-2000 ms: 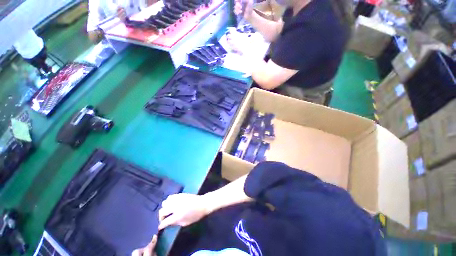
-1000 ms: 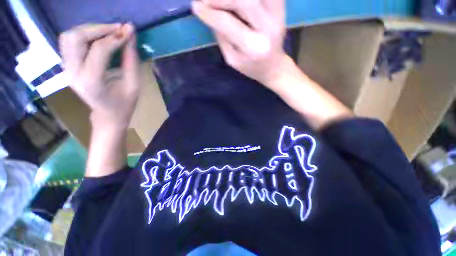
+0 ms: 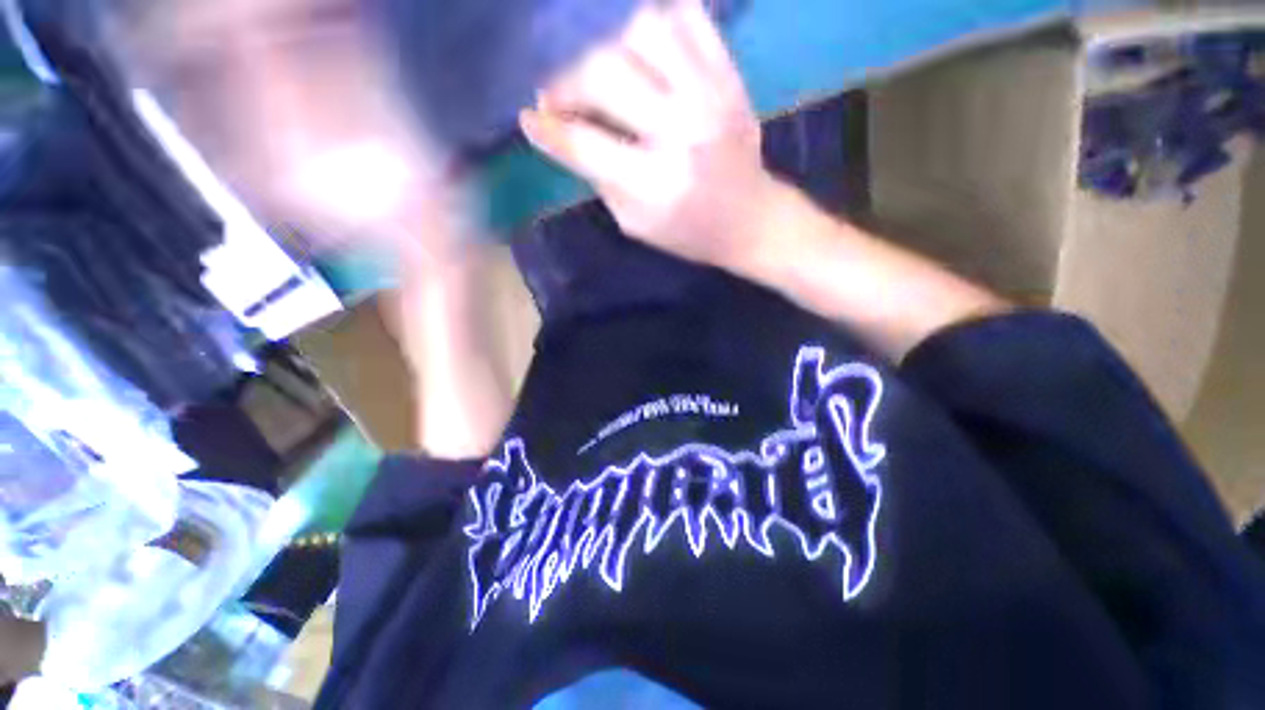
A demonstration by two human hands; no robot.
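Observation:
My left hand [image 3: 298,139] is strongly blurred at the upper left, over the left side of the black work tray [image 3: 479,56]. Whether its fingers hold anything cannot be told. My right hand [image 3: 666,125] is at the top middle, at the tray's near right part. Its fingers are curled with the fingertips close together; a thin dark line shows between them, but I cannot tell if it is a part. A white backing sheet [image 3: 257,284] with dark rectangles sticks out at the tray's left, below my left hand.
An open brown carton [image 3: 971,180] stands at the right with dark parts [image 3: 1172,111] inside. Another brown carton [image 3: 364,368] is below my left wrist. A crumpled clear plastic bag [image 3: 153,541] lies at the far left. The green bench top [image 3: 888,35] shows along the top.
The view has shifted left, showing more of the plastic bag. My left hand has moved up and right in view and is now blurred. My right hand stays near the tray's edge.

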